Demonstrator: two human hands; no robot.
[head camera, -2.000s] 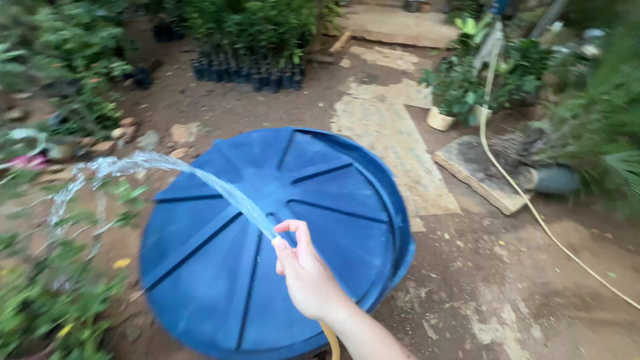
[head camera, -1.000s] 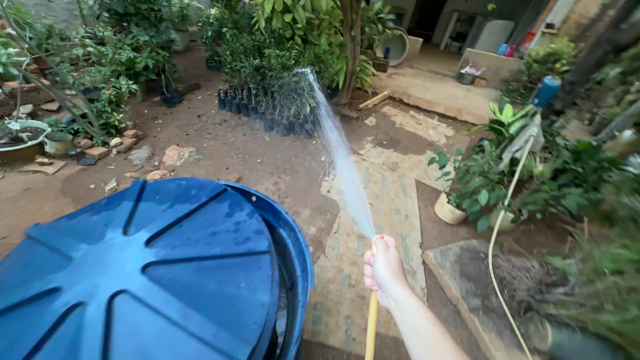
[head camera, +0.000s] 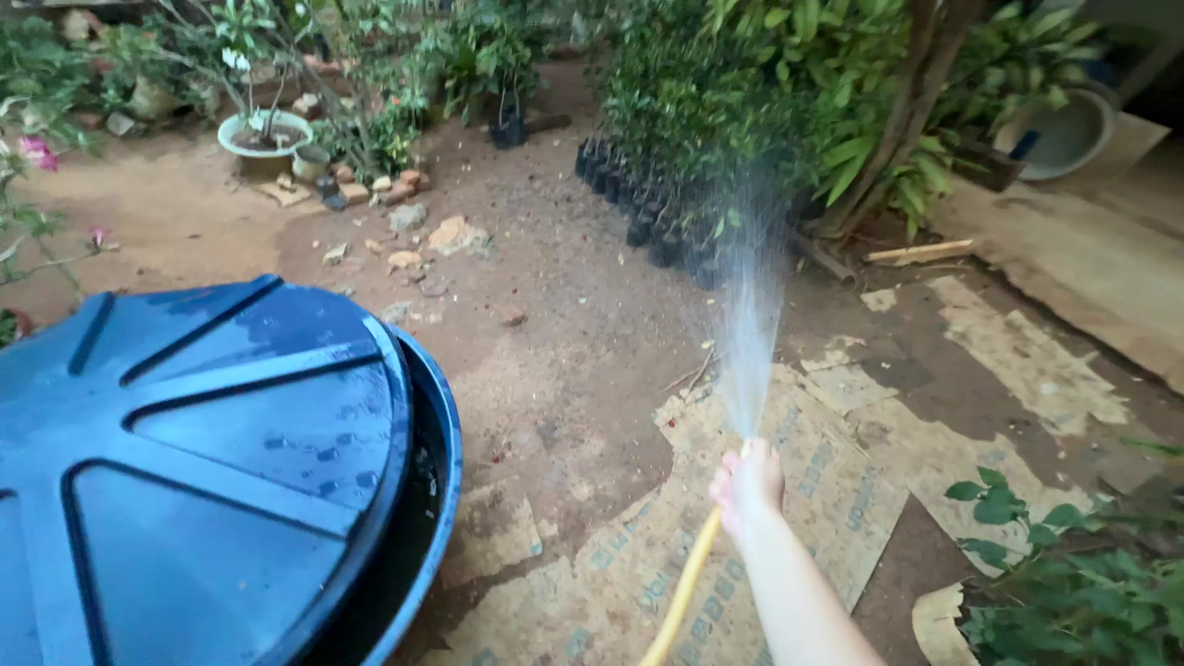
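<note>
My right hand (head camera: 751, 486) grips the end of a yellow garden hose (head camera: 686, 587), low and right of the middle of the view. Water (head camera: 751, 342) fans out from the hose end, up and away toward potted saplings in black bags (head camera: 661, 222). Left of the hand stands a round blue plastic tank (head camera: 446, 499). Its ribbed lid (head camera: 250, 407) is wet in spots and sits off to one side, so a dark gap shows along the right rim. My left hand is out of view.
Flattened, torn cardboard sheets (head camera: 795, 564) cover the soil below the hand. A tree trunk (head camera: 902, 129) rises beyond, beside a concrete step (head camera: 1082, 259). Stones (head camera: 458, 236) and a potted plant in a pale green bowl (head camera: 265, 139) lie farther left. A leafy plant (head camera: 1082, 601) grows at lower right.
The spray, which arched left over the lid two seconds ago, now points forward at the saplings in a wider fan. My right hand has moved off from above the lid. The view has turned.
</note>
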